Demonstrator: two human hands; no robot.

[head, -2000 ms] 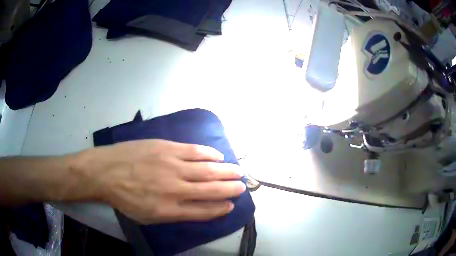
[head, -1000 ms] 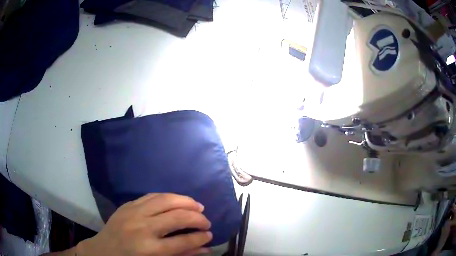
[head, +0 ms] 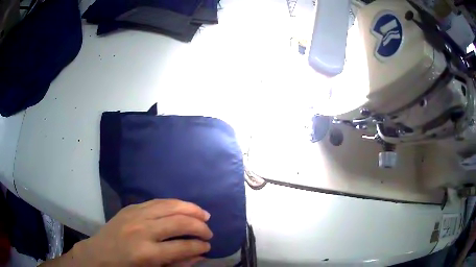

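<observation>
A navy pocket piece (head: 180, 156) lies flat on the white table, with rounded corners on its right side and a dark band along its left edge. A small navy tab (head: 153, 109) sticks up from its top edge. My left hand (head: 156, 232) lies on the lower part of the piece with the fingers together, pressing it down. Dark narrow scissors (head: 251, 245) show at the piece's lower right edge, partly cut off by the picture's bottom edge. My right hand is not in view.
A cream sewing machine (head: 402, 68) stands at the right, its bed edge running toward the piece. Navy pieces with grey ends (head: 156, 15) lie at the upper left centre. Another navy pile (head: 39, 52) lies far left. The white table's (head: 57, 172) front edge curves below.
The left hand has moved down from the middle of the piece to its lower part. The piece is turned slightly and lies straighter. The scissor blades, apart one second ago, now look closer together.
</observation>
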